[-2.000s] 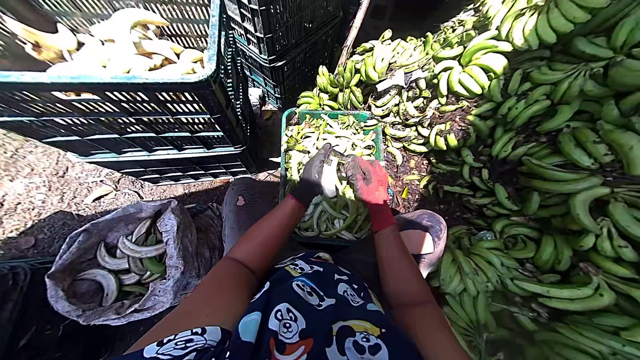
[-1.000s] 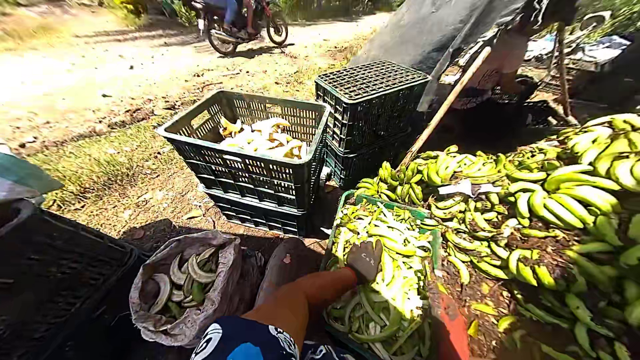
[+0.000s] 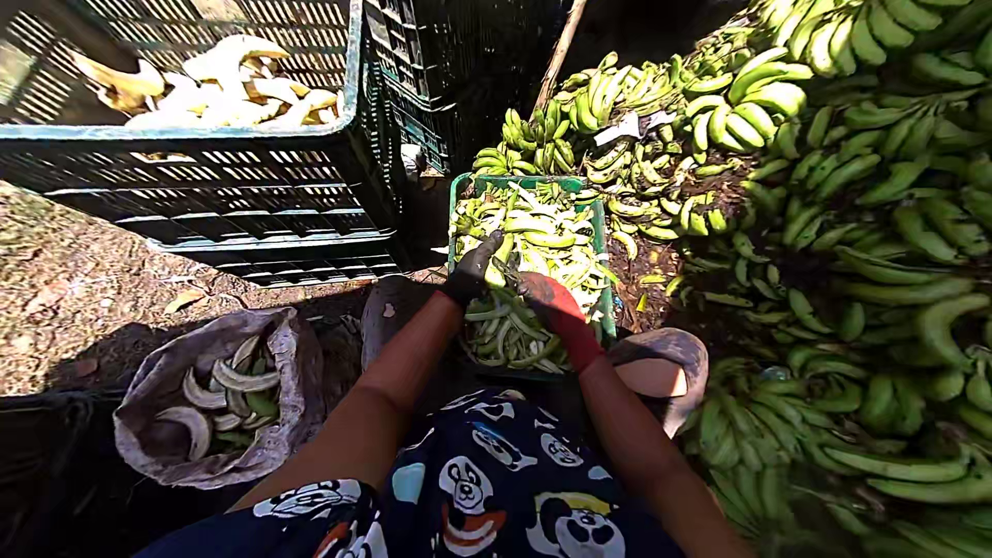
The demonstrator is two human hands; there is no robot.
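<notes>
Both my hands wear gloves and meet over the lower left part of a green plastic crate (image 3: 607,298) full of green banana or plantain peels (image 3: 558,225). My left hand (image 3: 477,267), in a dark glove, holds a green plantain or banana (image 3: 504,249) upright between thumb and fingers. Close beside it, my right hand (image 3: 549,298), in a red glove with a dark-stained palm side, has its fingers curled at the fruit's lower end. Whether a tool is in the right hand cannot be told.
Peeled fruit (image 3: 232,85) lies in a large dark crate (image 3: 256,167) at upper left, where a dark arm-like shape reaches in. A sack (image 3: 139,411) at lower left holds more pieces. Green bunches (image 3: 891,263) are heaped on the right. A wooden pole (image 3: 559,54) leans behind.
One second ago my left hand lay on the peels and my right was low at the crate's right side; now they are together at a fruit. The view has swung down.
</notes>
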